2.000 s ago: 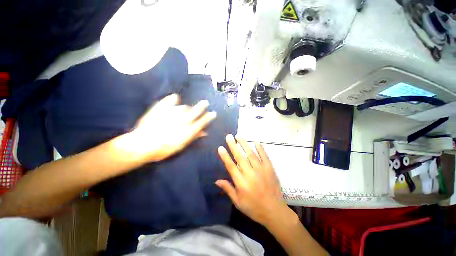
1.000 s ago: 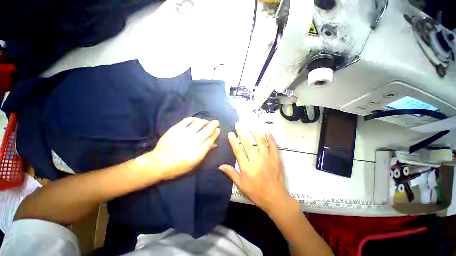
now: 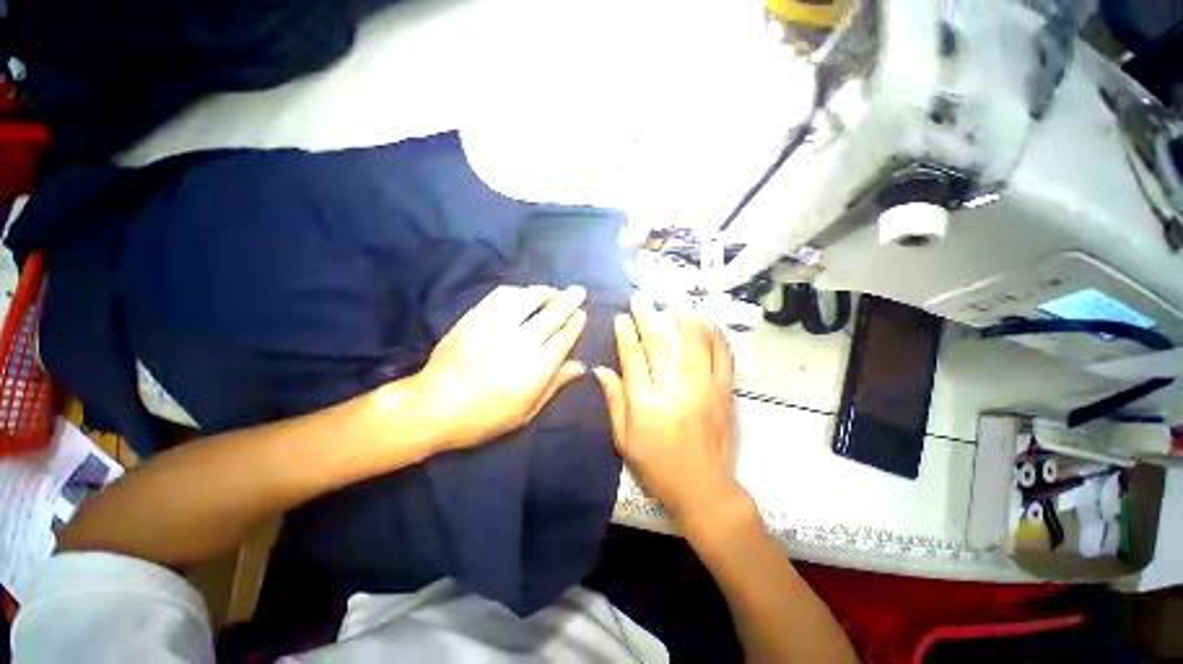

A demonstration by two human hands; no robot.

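Note:
A large navy garment piece (image 3: 298, 279) lies spread on the white table, its right edge by the presser foot (image 3: 675, 249), which is partly lost in lamp glare. My left hand (image 3: 500, 363) lies flat on the cloth, fingers pointing up and right toward the foot. My right hand (image 3: 677, 402) lies at the cloth's right edge, fingertips just below the foot, partly on the cloth and partly over the table. Neither hand visibly pinches the cloth. The needle cannot be made out.
The white sewing machine head (image 3: 1025, 195) fills the upper right. Black scissors handles (image 3: 811, 306) and a smartphone (image 3: 890, 387) lie beside the foot. An open box of bobbins (image 3: 1083, 512) stands far right. A red basket (image 3: 23, 370) and a printed sheet (image 3: 52, 499) are at the left.
The view has shifted, so the machine sits further right. Both hands have come closer together near the cloth's right edge. My right fingertips are nearer the foot than two seconds ago.

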